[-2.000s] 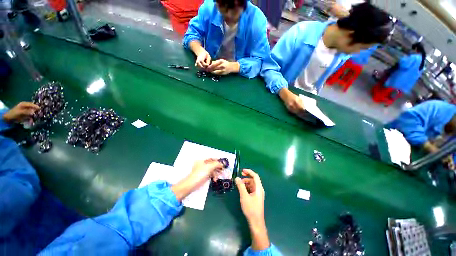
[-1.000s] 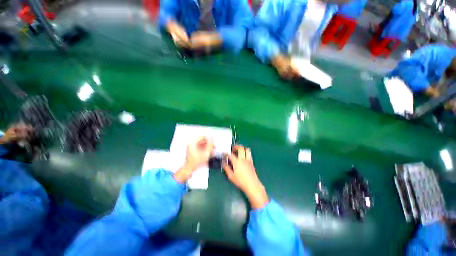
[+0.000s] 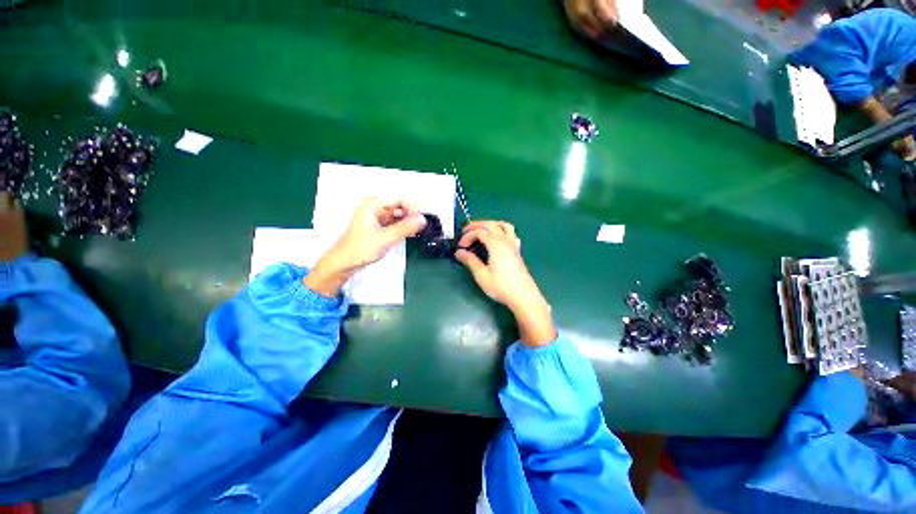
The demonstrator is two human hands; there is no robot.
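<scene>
Small dark modules [image 3: 432, 237] lie in a little pile at the right edge of a white sheet [image 3: 387, 181], between my two hands. My left hand [image 3: 377, 233] is over the sheets with thumb and fingertips together at the left side of the pile; a small bit seems pinched there, too small to make out. My right hand [image 3: 492, 256] has its fingertips closed on a dark module [image 3: 475, 249] at the right side of the pile. Thin tweezers [image 3: 461, 193] lie just beyond my right hand. A second white sheet [image 3: 271, 248] lies nearer my body.
A larger dark heap [image 3: 693, 311] lies at right, stacked trays [image 3: 836, 316] beyond it. Another heap [image 3: 105, 181] is at left. White squares [image 3: 611, 233] lie on the bench. Single pieces [image 3: 583, 126] sit on the green belt. Neighbours' blue sleeves show at both sides.
The view has tilted down, so the bench items sit higher in the picture. My left hand has moved from over the sheet to the pile's edge. Another dark piece now shows on the belt at upper left.
</scene>
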